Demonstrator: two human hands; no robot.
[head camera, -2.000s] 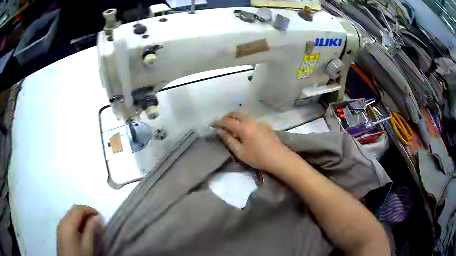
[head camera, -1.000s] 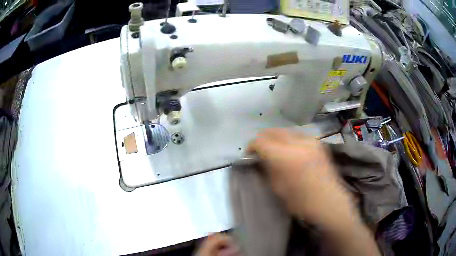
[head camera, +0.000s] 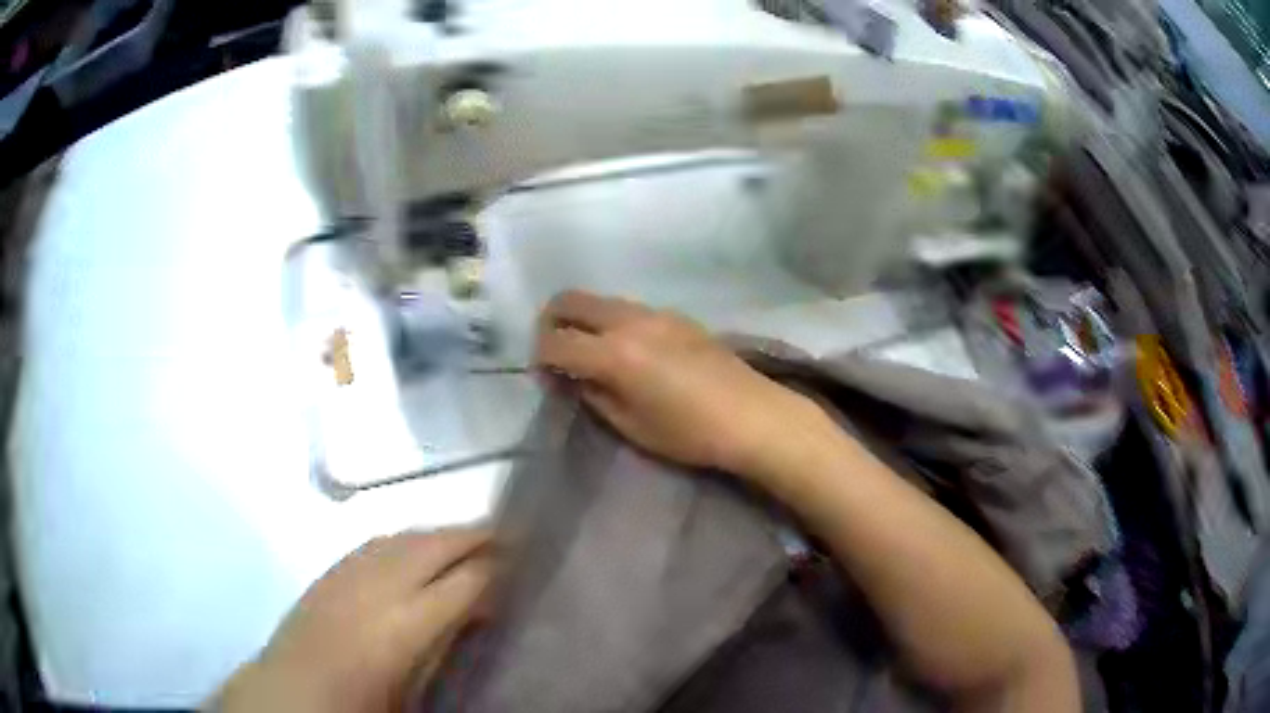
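The grey-brown garment piece (head camera: 627, 557) lies over the table's front edge and hangs down, blurred by motion. My right hand (head camera: 648, 376) grips its upper corner just right of the needle area. My left hand (head camera: 397, 599) holds its left edge lower down, near the front of the table. The white sewing machine (head camera: 613, 112) stands behind the cloth. The presser foot area (head camera: 418, 327) is blurred, and the cloth's corner is to its right. A thin tool in my right hand cannot be made out clearly.
The white table (head camera: 153, 390) extends to the left. A small box of red, purple and metal items (head camera: 1059, 341) sits right of the machine, with yellow-orange scissors handles (head camera: 1163, 387) beside it. Grey cloth bundles (head camera: 1128, 181) are piled at the far right.
My right hand has moved left with the cloth's upper corner, closer to the needle area. My left hand has come up into fuller view and holds the cloth's left edge. The camera view has shifted.
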